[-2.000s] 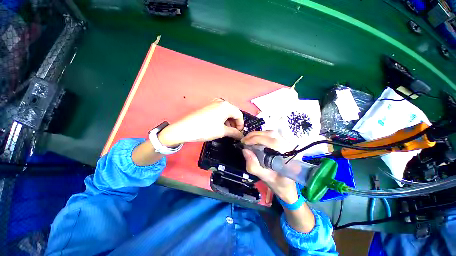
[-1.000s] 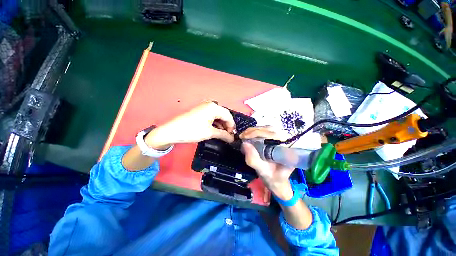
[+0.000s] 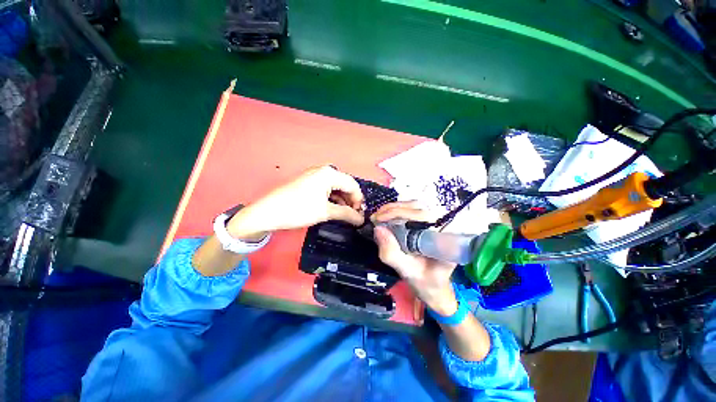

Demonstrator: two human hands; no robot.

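Note:
An opened black device housing lies on the salmon-red work mat near its front edge. My right hand is closed round the translucent barrel of the green-topped screwdriver, whose tip points left at the housing. My left hand is over the housing, its thumb and fingertips pinched close to the screwdriver tip. Whether the fingertips hold a screw or a small part is too small to tell. The hands hide the upper part of the housing.
Screws lie on white paper right of the mat. A blue screw tray, blue-handled pliers, an orange screwdriver and a wrapped package are at the right. Another black unit stands at the back.
The view has shifted slightly. The orange screwdriver hangs a little differently and its cable has changed shape. Both hands stay at the housing with the green-topped screwdriver in my right hand.

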